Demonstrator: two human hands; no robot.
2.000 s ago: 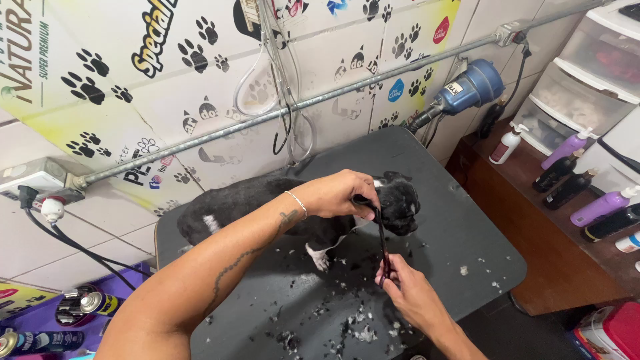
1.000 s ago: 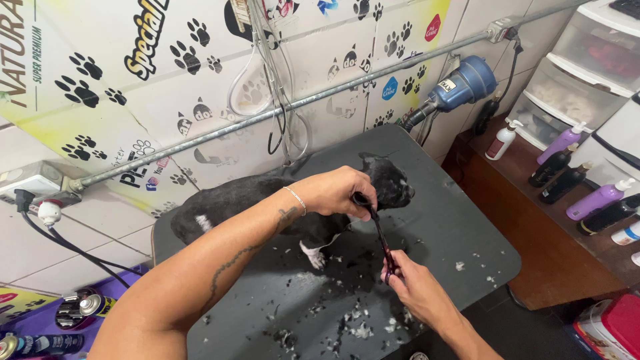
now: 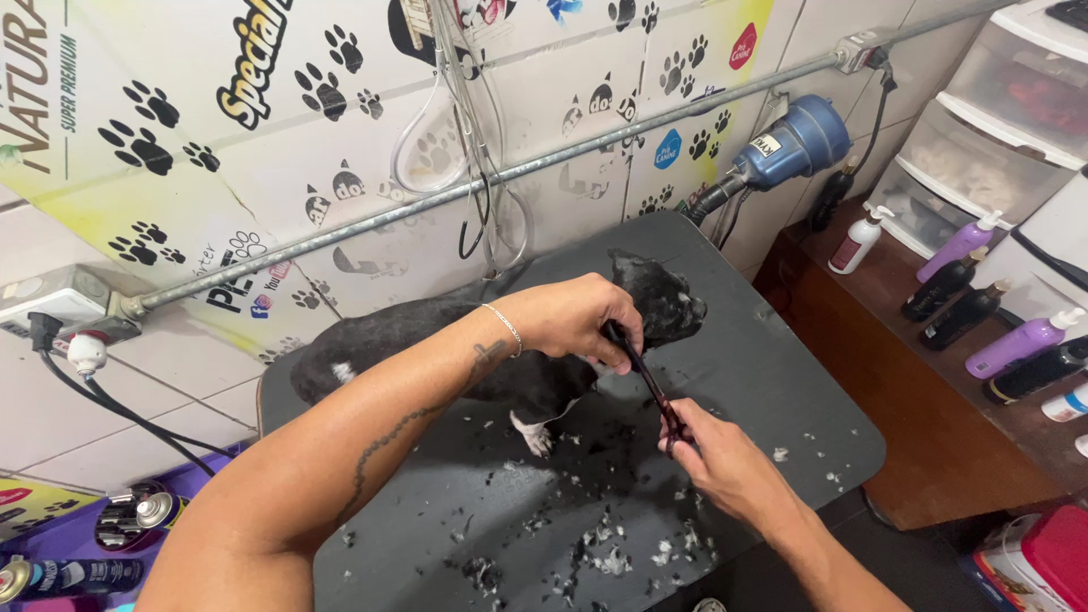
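A small black dog (image 3: 399,336) with white paws stands on a dark grey grooming table (image 3: 790,399), its head to the right. My left hand (image 3: 586,319) is beside the head, thumb and fingers pinching a black flap that looks like the dog's near ear. In my right hand (image 3: 705,450) are dark reddish scissors (image 3: 653,382), held by the finger loops. Their blades point up and left to the pinched flap; whether they touch it cannot be told. Black and white hair clippings (image 3: 608,552) lie scattered on the tabletop. My left forearm hides part of the dog's body.
A metal rail (image 3: 340,229) runs along the tiled wall, with hanging cables (image 3: 467,127) and a blue dryer (image 3: 795,140) near the table's back corner. Several bottles (image 3: 943,285) and plastic drawers (image 3: 977,170) stand at right. Spray cans (image 3: 76,578) lie at lower left.
The dog's head has turned up from a lower pose two seconds ago and its far ear now stands up. Both hands have kept nearly the same place, the scissors still by the left fingers.
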